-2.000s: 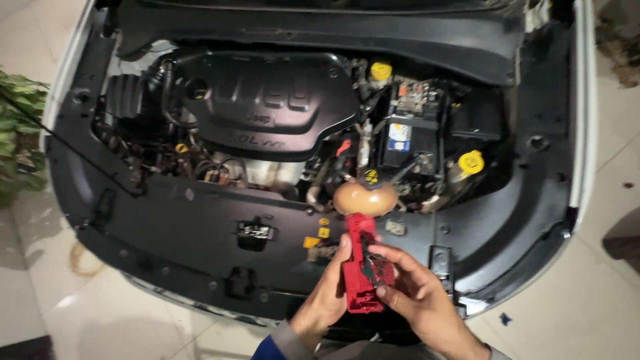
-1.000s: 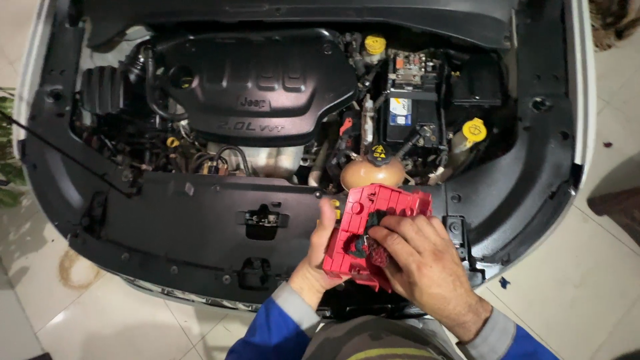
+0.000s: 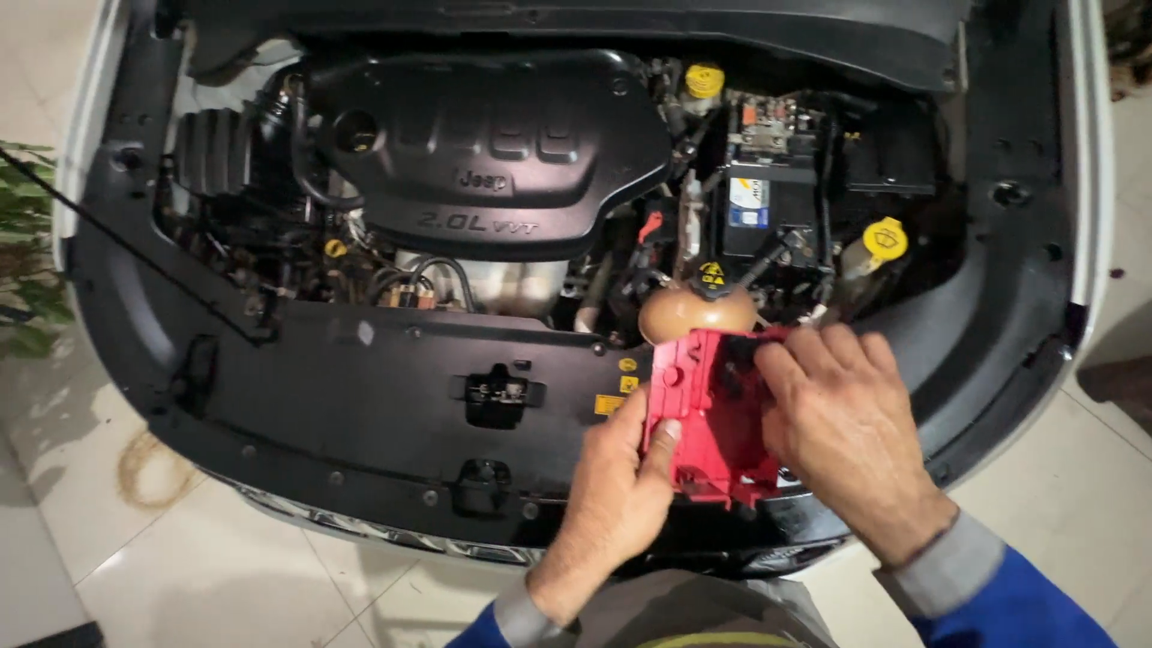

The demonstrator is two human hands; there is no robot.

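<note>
A red plastic cover (image 3: 720,432) is held hollow side up over the front panel of the engine bay. My left hand (image 3: 625,486) grips its left edge, the thumb lying on the inside. At its right side my right hand (image 3: 837,414) has its fingers curled against the rim, beside something dark in the upper corner; what the fingertips hold there is hidden. Just beyond the cover lies the orange-brown coolant reservoir (image 3: 702,315) with its black cap (image 3: 712,279). Farther back, the car battery (image 3: 772,211) shows exposed terminals and fuse parts (image 3: 769,126) on top.
A black engine cover (image 3: 495,144) fills the back left. Yellow caps stand at the washer filler (image 3: 885,241) and the fluid reservoir (image 3: 704,81). The hood prop rod (image 3: 126,243) slants across the left side. The black front panel (image 3: 405,387) spans the near edge.
The red cover was upright and narrow to view, then tilted; now its hollow inside faces up. My right hand has moved from its middle to its right edge.
</note>
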